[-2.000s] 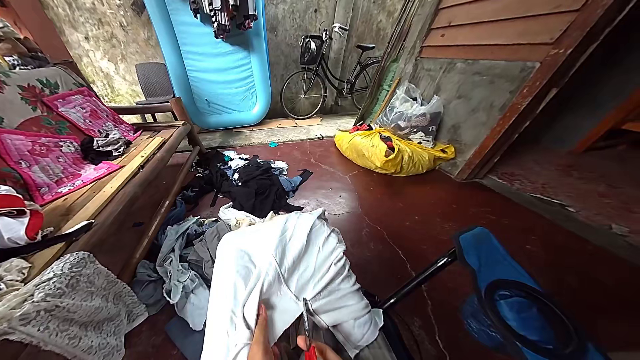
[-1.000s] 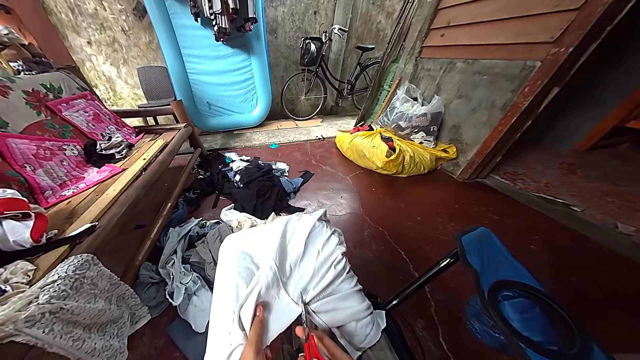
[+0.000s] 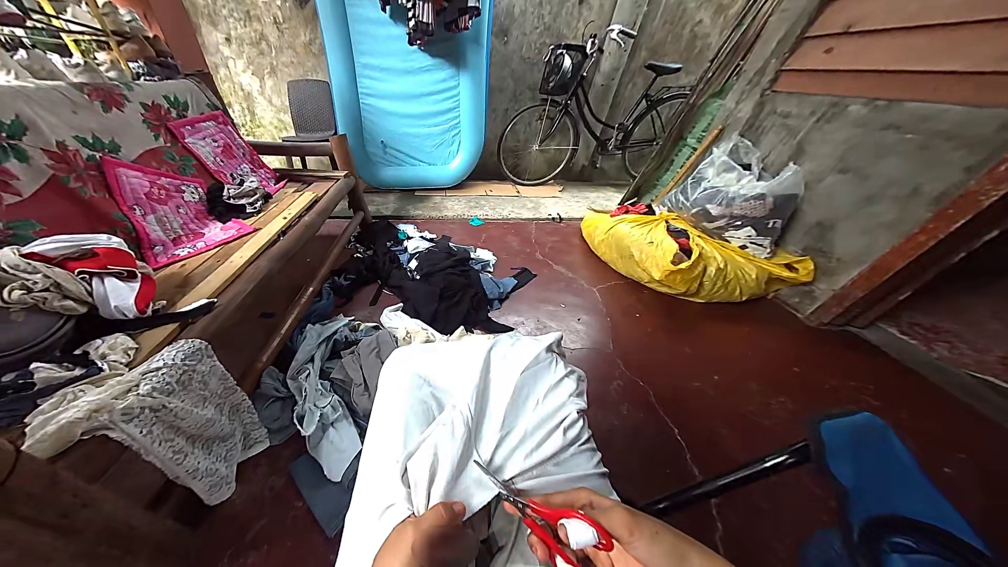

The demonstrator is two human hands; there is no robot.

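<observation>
White cloth (image 3: pixel 480 402) lies spread in front of me at the bottom middle. My left hand (image 3: pixel 431 535) pinches its near edge between thumb and fingers. Just to the right, my right hand (image 3: pixel 610 528) holds red-handled scissors (image 3: pixel 563 524), with the blades pointing up and left over the cloth. The blades look slightly apart. Grey fabric shows between my hands, below the white cloth's edge. What lies beneath the cloth is hidden.
Heaped clothes (image 3: pixel 441 283) lie on the red floor beside a wooden bench (image 3: pixel 236 260). A lace cloth (image 3: pixel 181 417) hangs at left. A yellow bag (image 3: pixel 693 260) lies further right, below a bicycle (image 3: pixel 598 118). A blue folding chair (image 3: pixel 890 480) stands at lower right.
The scissors have turned from pointing nearly straight up to slanting up and left. My left hand stays at the cloth's near edge.
</observation>
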